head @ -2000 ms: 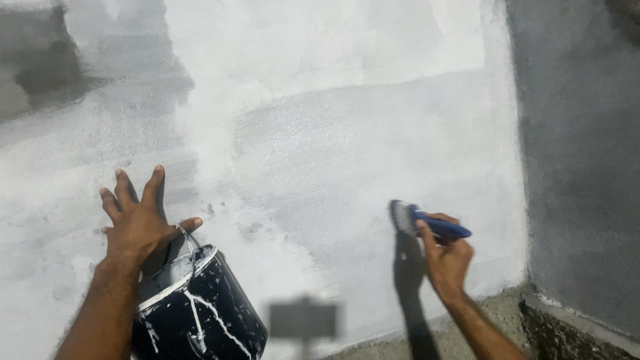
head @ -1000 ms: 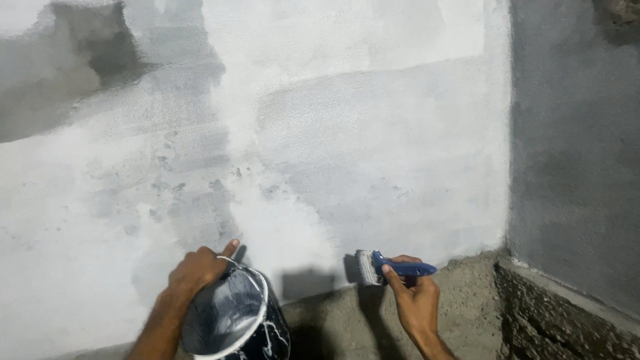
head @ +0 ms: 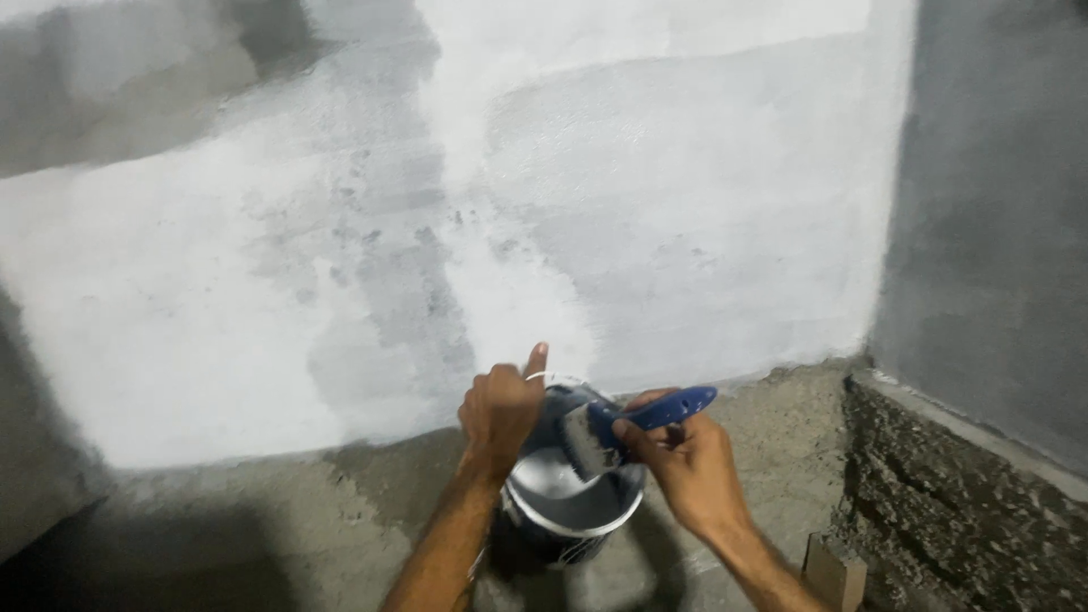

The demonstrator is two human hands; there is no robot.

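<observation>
My left hand [head: 503,406] grips the wire handle of a dark paint bucket [head: 574,518] and holds it tilted, its mouth facing me. White paint [head: 557,478] shows inside, and white drips mark the outside. In my right hand [head: 693,455] is a paintbrush with a blue handle [head: 671,408]; its whitish bristles [head: 586,442] are over the bucket's mouth. Behind both hands stands a wall [head: 680,187] with uneven white and pale grey coats of paint.
A dark grey wall [head: 994,221] meets the painted one at a corner on the right. Rough bare cement [head: 382,493] runs along the bottom. At lower right are a rough ledge [head: 960,476] and a small block [head: 833,571]. A grey unpainted patch [head: 127,110] lies upper left.
My right hand has moved the brush from the wall to over the bucket's mouth. The bucket, still hanging from my left hand, has come nearer to the brush. The view has shifted downward.
</observation>
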